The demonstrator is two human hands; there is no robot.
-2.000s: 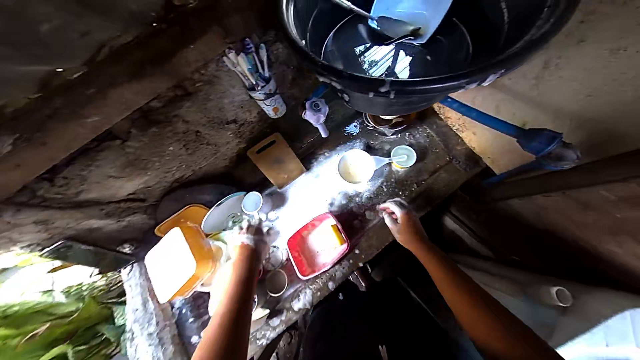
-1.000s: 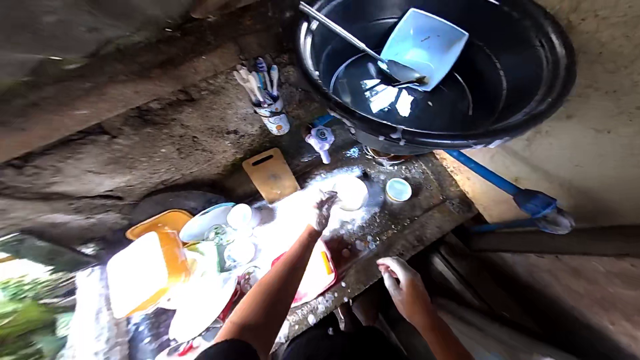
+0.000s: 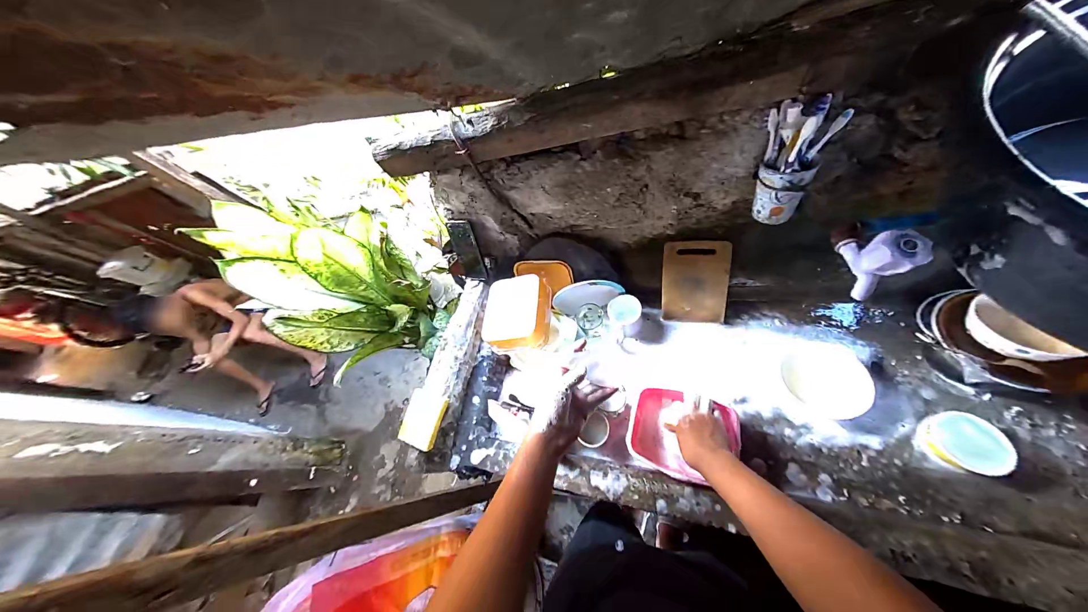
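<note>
My left hand (image 3: 568, 406), wet with suds, has its fingers apart over the dishes at the left of the counter. Beside it are a white cup (image 3: 624, 310), a clear glass (image 3: 590, 320), a white plate (image 3: 588, 296) and an orange-and-white plastic container (image 3: 517, 313). A small cup (image 3: 593, 430) stands just right of my left wrist. My right hand (image 3: 699, 432) reaches into a red plastic basin (image 3: 650, 425); its fingers touch something pale there that I cannot make out. A round white bowl (image 3: 827, 381) sits in bright glare farther right, with a pale green-white tub (image 3: 969, 443) beyond it.
A wooden cutting board (image 3: 696, 280) leans on the back wall. Right of it are a cup of toothbrushes (image 3: 784, 191), a light purple faucet (image 3: 888, 253) and a large black basin (image 3: 1041, 110). A yellow sponge (image 3: 423, 418) lies on the left ledge. A person (image 3: 225, 327) sits outside beyond a leafy plant (image 3: 348, 280).
My left hand has moved left from the white bowl to the dishes. My right hand has moved into the red basin. The view has swung left.
</note>
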